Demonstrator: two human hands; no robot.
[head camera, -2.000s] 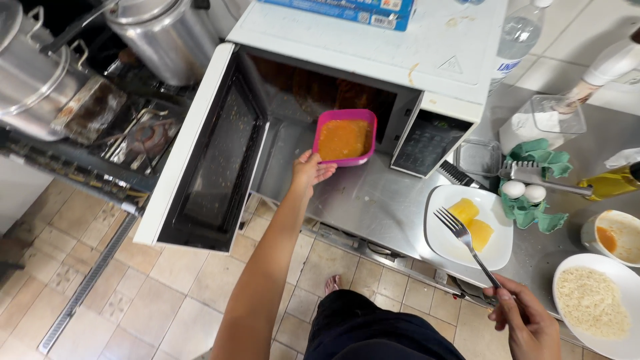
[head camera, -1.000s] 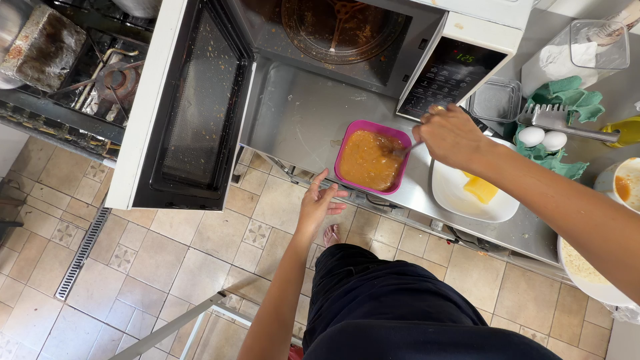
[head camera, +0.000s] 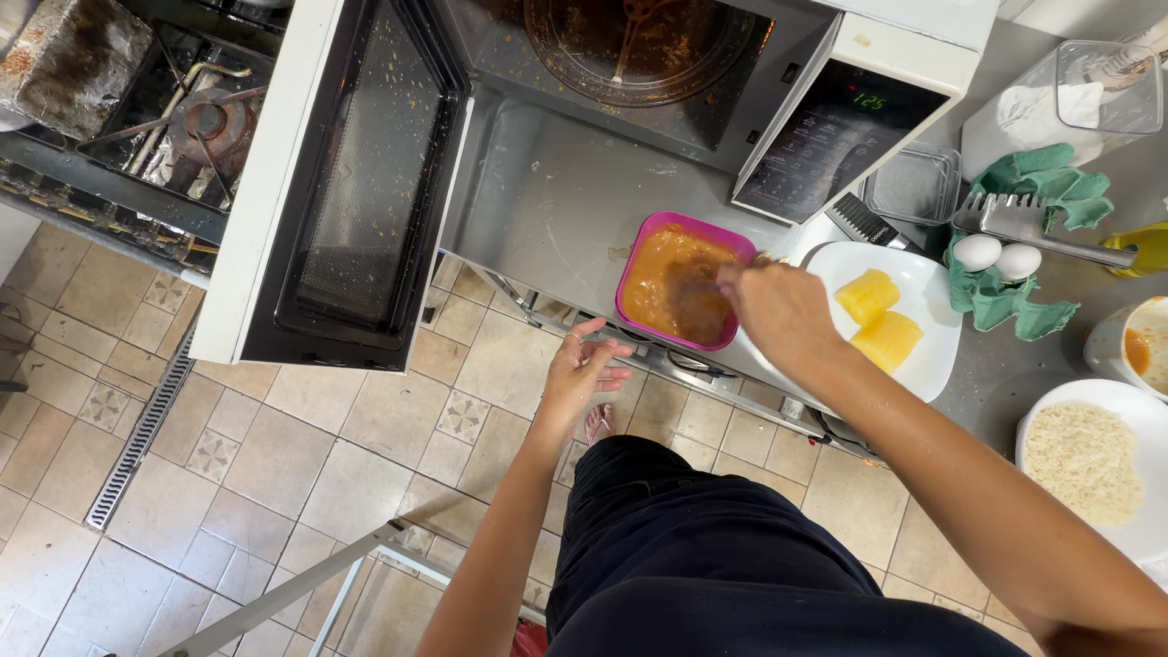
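Note:
A pink square plastic container (head camera: 627, 298) of orange-brown stewed food stands on the steel counter, in front of the microwave oven (head camera: 899, 64), whose door hangs wide open. My right hand (head camera: 776, 297) is over the container's right side, gripping a utensil blurred by motion in the food; an earlier frame shows a fork in this hand. Just off the container's lower left side is my left hand (head camera: 589, 365), empty, fingers apart. To the right, a white square plate (head camera: 931, 365) holds yellow cooked pieces (head camera: 885, 339). The glass turntable (head camera: 584, 78) inside the oven is stained.
Right of the plate are a green egg carton (head camera: 1013, 315) with two eggs, a metal spatula (head camera: 1049, 237), a clear container (head camera: 912, 185) and a black comb-like tool (head camera: 871, 222). A bowl of rice (head camera: 1081, 461) stands lower right. The microwave door (head camera: 365, 201) juts out beside the gas stove (head camera: 137, 173).
The pink container has come out of the microwave opening onto the counter. My left hand has let go of it. My right hand has moved from beside the plate to the container with the fork.

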